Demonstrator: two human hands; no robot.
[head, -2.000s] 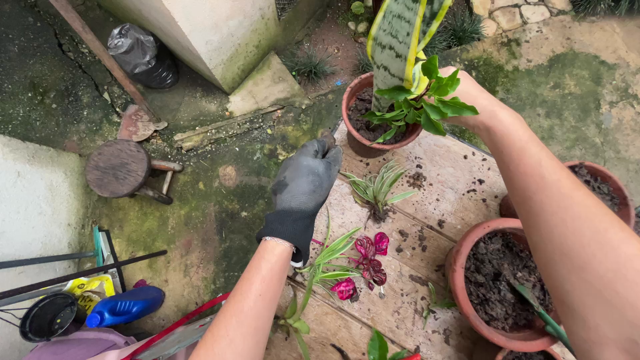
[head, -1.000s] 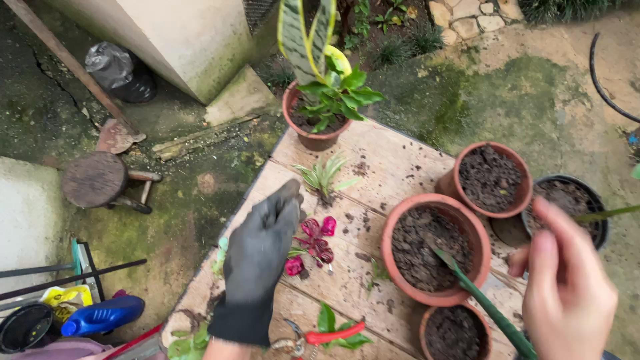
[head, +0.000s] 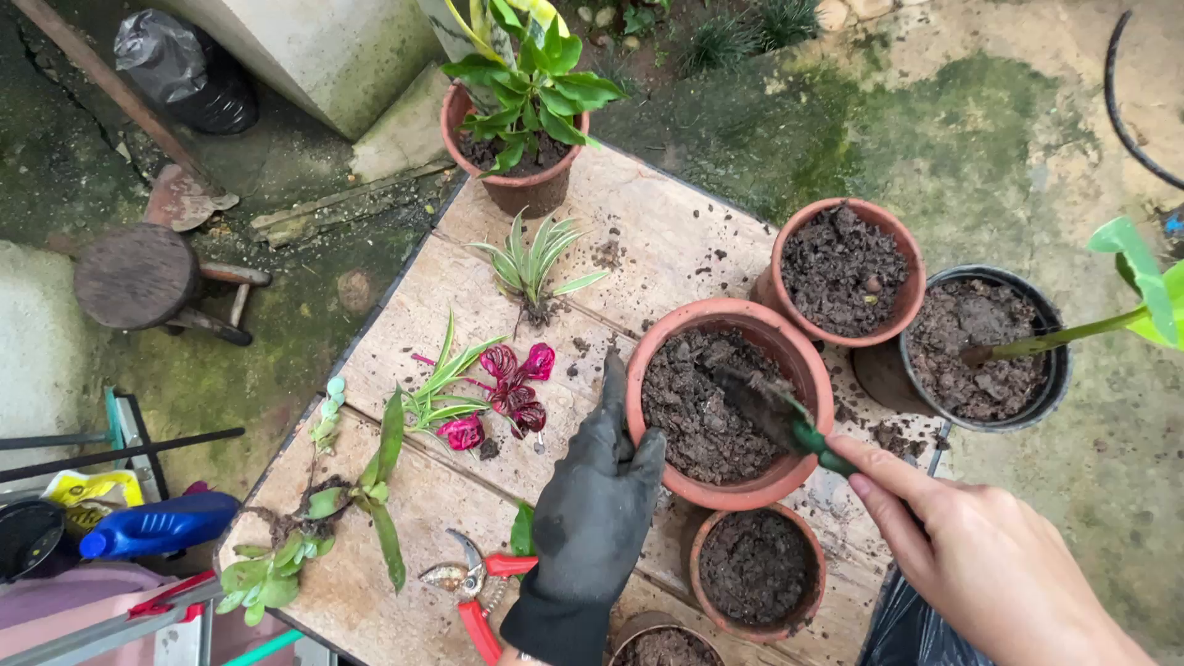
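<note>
My left hand [head: 597, 499], in a dark grey glove, rests against the left rim of the large terracotta-coloured pot [head: 648, 333], thumb and fingers at its wall. My bare right hand [head: 925, 518] grips the green handle of a hand trowel [head: 772, 410], whose blade lies on the soil inside that pot. Red-handled pruning shears [head: 476, 583] lie left of my gloved wrist. Uprooted plants lie on the tiled table: a variegated spider plant [head: 532, 264], a magenta-leaved cutting [head: 513, 388] and green succulents [head: 277, 564].
A potted leafy plant [head: 518, 190] stands at the table's far corner. Soil-filled pots stand around the large one: a terracotta-coloured pot [head: 911, 301] behind, a black pot [head: 1059, 370] with a stem to the right, and a smaller pot [head: 809, 606] in front. A wooden stool [head: 136, 276] stands at left.
My right hand has left the potted leafy plant and now holds the trowel, which stood in the large pot's soil. My left hand has moved right to that pot's rim.
</note>
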